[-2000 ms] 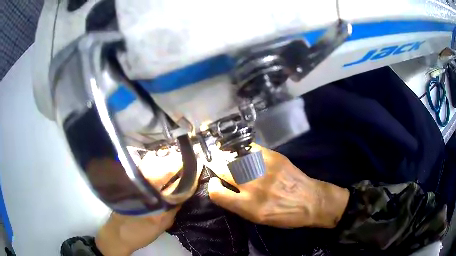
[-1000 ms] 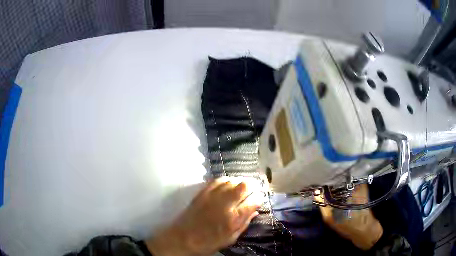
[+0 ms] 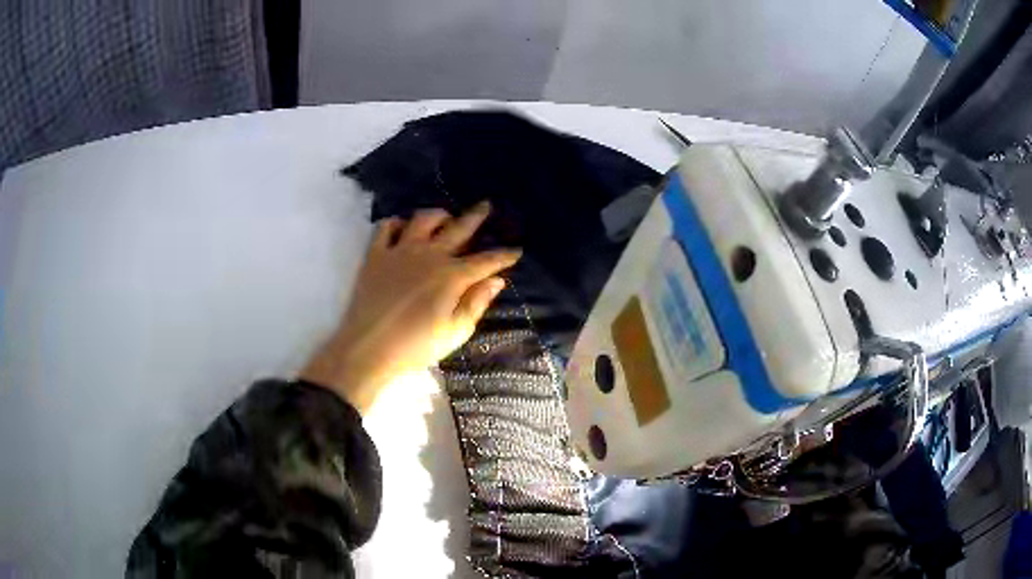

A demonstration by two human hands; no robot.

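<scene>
The dark garment cloth (image 3: 543, 181) lies on the white machine table behind and left of the sewing machine head (image 3: 724, 305). Its elasticated band (image 3: 521, 452) is puckered, with pale stitch rows, and looks shiny grey under the lamp. It runs along the left side of the head towards me. My left hand (image 3: 424, 283) lies flat on the dark cloth beyond the band, fingers spread, not closed on it. My right hand cannot be made out; the area under the machine arm is dark. The needle area is hidden by the head.
The white table (image 3: 147, 305) extends left. A pointed dark tool (image 3: 674, 132) lies behind the head. A metal take-up guard (image 3: 911, 396) curves out from the head's near side. Grey partitions (image 3: 430, 51) and patterned fabric (image 3: 125, 68) stand behind the table.
My left hand has moved away from me along the garment, off the lit band onto the dark cloth. The cloth's far end is spread wider. My right hand has gone from clear view.
</scene>
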